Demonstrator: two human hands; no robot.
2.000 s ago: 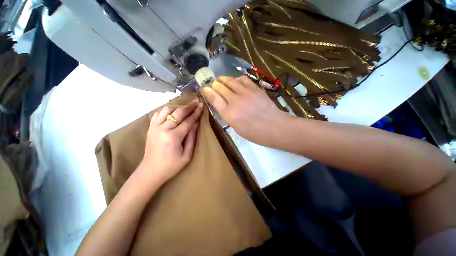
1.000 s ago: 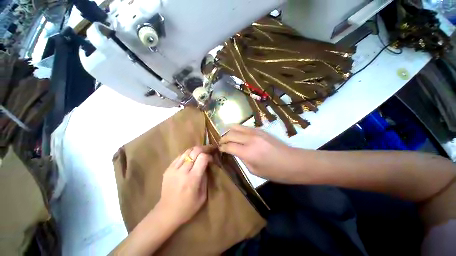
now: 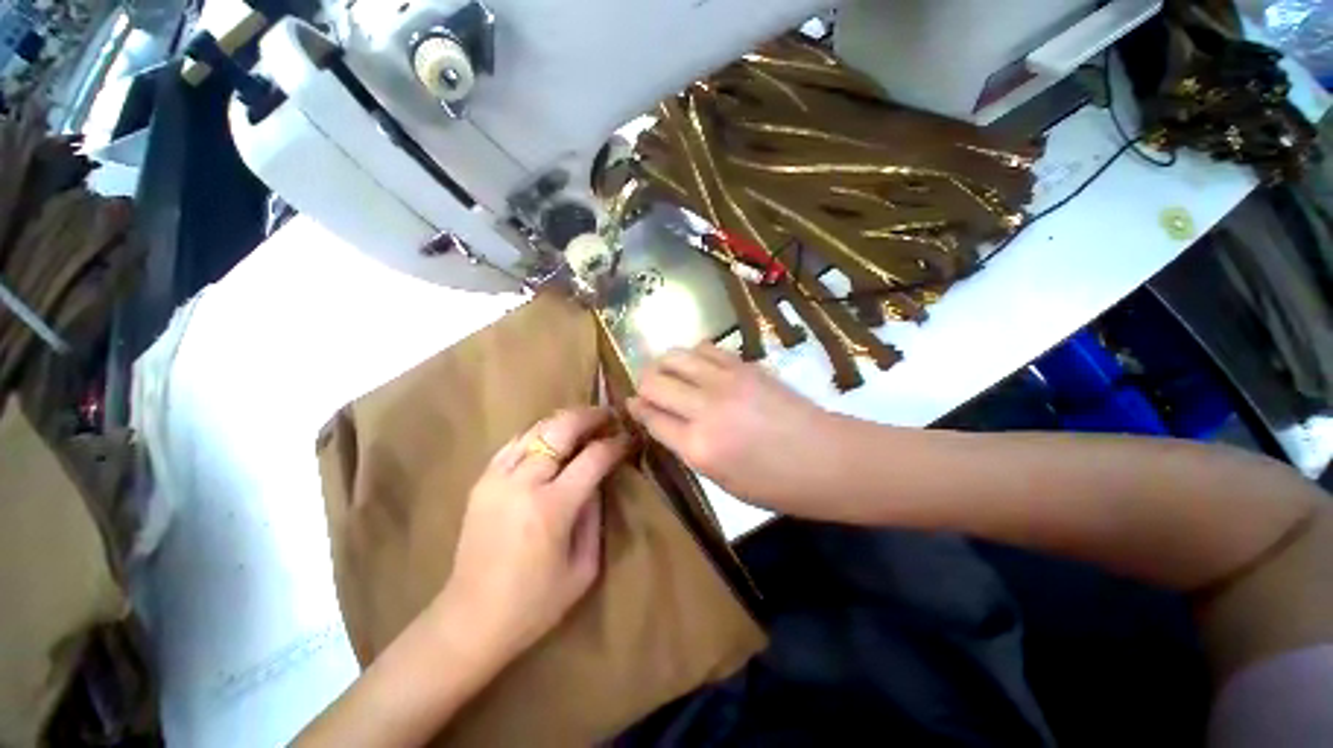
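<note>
A tan-brown fabric panel (image 3: 439,395) lies on the table, its upper corner under the presser foot and needle (image 3: 573,292) of the white sewing machine (image 3: 439,161). A narrow dark zipper (image 3: 695,504) with a gold line runs along the panel's right edge. My left hand (image 3: 534,512), with a ring, lies on the panel and pinches its edge beside the zipper. My right hand (image 3: 731,431) grips the zipper and panel edge with its fingertips, close to my left fingertips. Both hands are a little below the needle. The fingertips partly hide the edge they hold.
A zipper bundle (image 3: 877,190) fans out right of the needle, with red-and-metal snips (image 3: 753,256) on it. A black cable (image 3: 1060,205) crosses the table. A dark zipper pile (image 3: 1228,102) is far right. Brown fabric piles (image 3: 59,512) are at left. Blue bins (image 3: 1096,383) show below the table.
Both hands have moved from beside the presser foot down along the panel edge, uncovering the shiny needle plate. Since the last earlier frame they have shifted only slightly up.
</note>
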